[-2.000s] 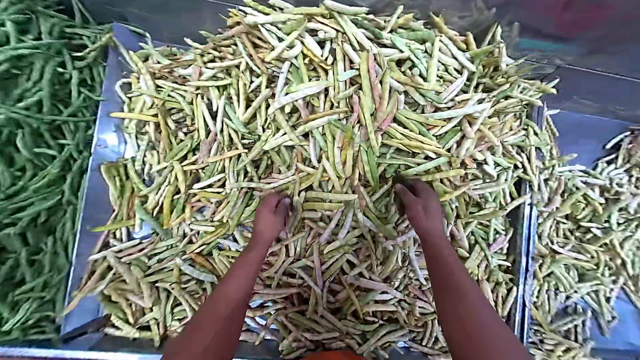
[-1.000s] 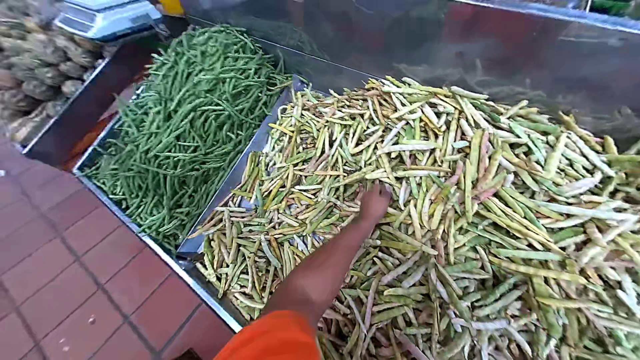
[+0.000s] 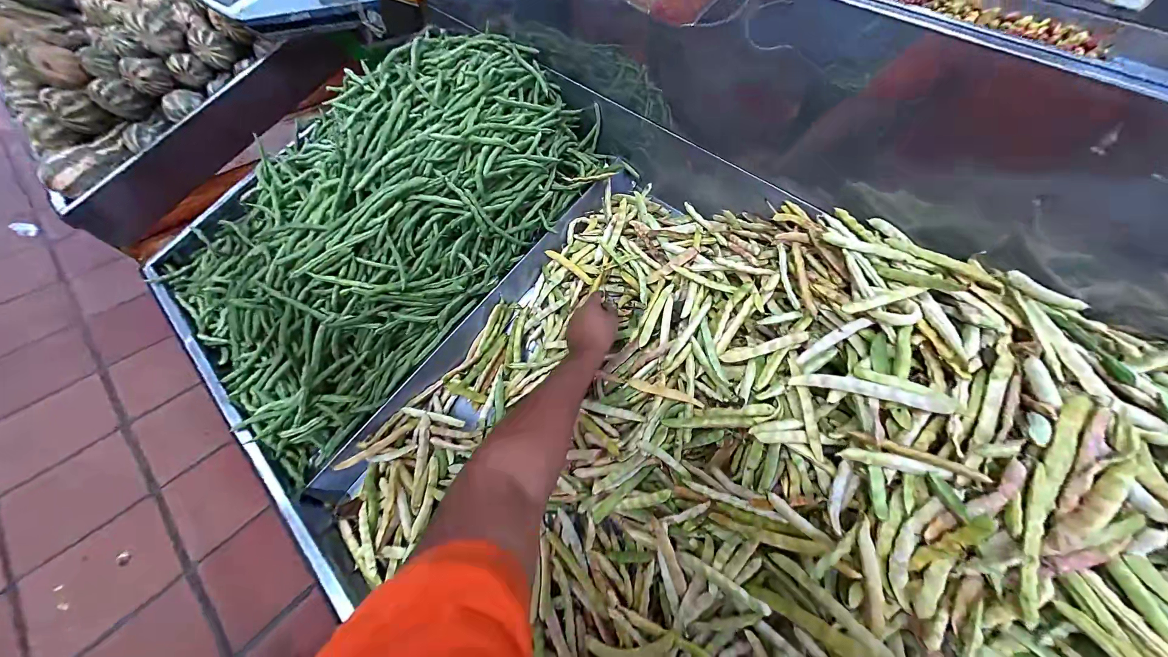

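Note:
My left hand (image 3: 593, 324) reaches into the left part of a wide heap of pale yellow-green bean pods (image 3: 757, 347), some of them streaked pink. Its back faces me and its fingertips are hidden among the pods, so whether it grips any does not show. An orange sleeve covers the upper arm. My right hand is out of view. Left of the heap, past a metal divider (image 3: 429, 365), slim green beans (image 3: 392, 219) fill another compartment.
A dark reflective panel (image 3: 821, 109) rises behind the beans. At the upper left, ribbed squashes (image 3: 151, 73) lie in a bin beside a pale blue-edged device (image 3: 283, 9). Red floor tiles (image 3: 91, 438) run along the metal rim (image 3: 246, 438) of the bean display.
The view has swung far to the left. My right hand, in the pods two seconds ago, is out of frame. My left hand has moved toward the divider since one second ago.

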